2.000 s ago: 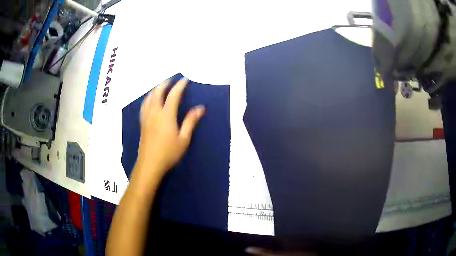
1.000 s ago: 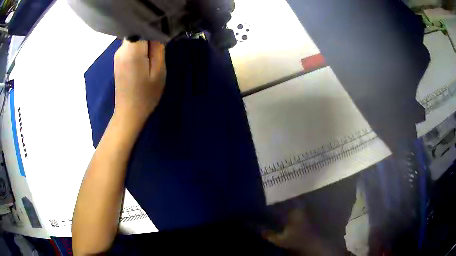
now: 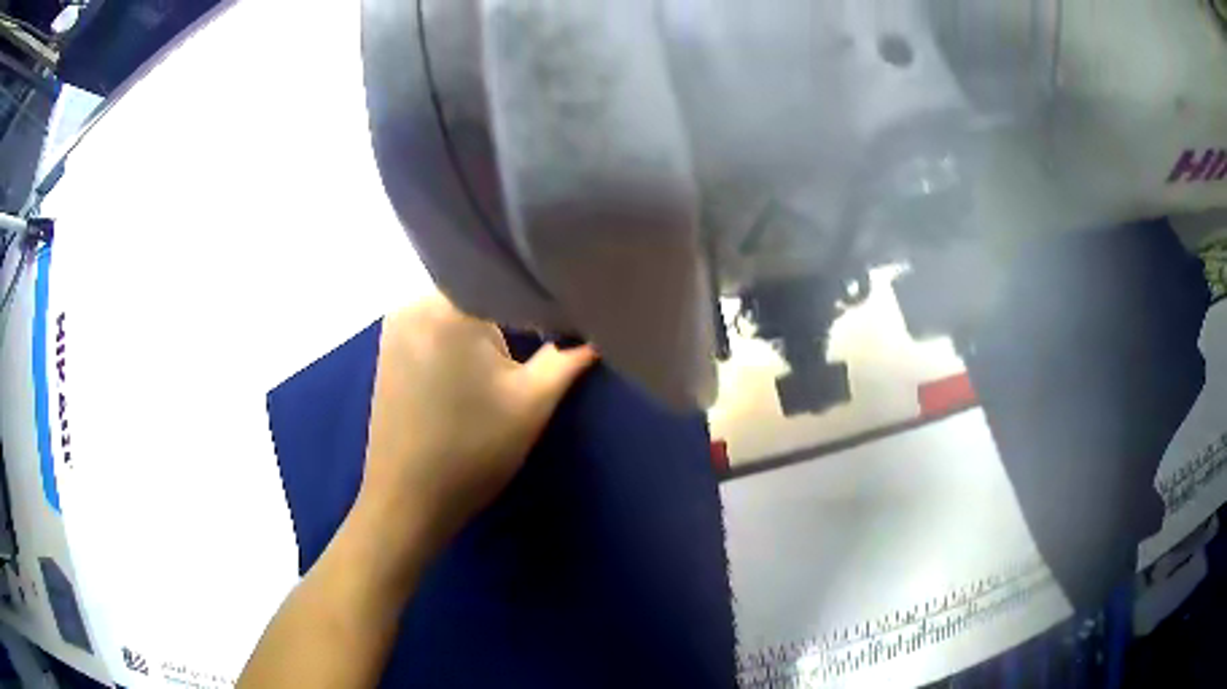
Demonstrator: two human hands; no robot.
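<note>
A navy cloth panel [image 3: 606, 538] lies on the white table at the machine, its right edge running down below the head. My left hand [image 3: 451, 404] lies on the panel's upper left part. Its thumb points right; its fingertips are hidden by the sewing machine head [image 3: 592, 162], so I cannot tell whether it grips the cloth. The dark presser foot parts [image 3: 811, 370] show right of the panel's upper edge. The needle cannot be made out. My right hand is not in view.
A second navy panel [image 3: 1090, 404] hangs over the table right of the bed. Red tape marks [image 3: 946, 394] sit on the bed edge. A printed ruler [image 3: 902, 633] runs along the front. A blue strip [image 3: 46, 390] lies at the far left.
The view has moved closer to the machine head, which now fills the upper middle. My left thumb is now spread to the right. My right hand, blurred at the bottom before, has left view.
</note>
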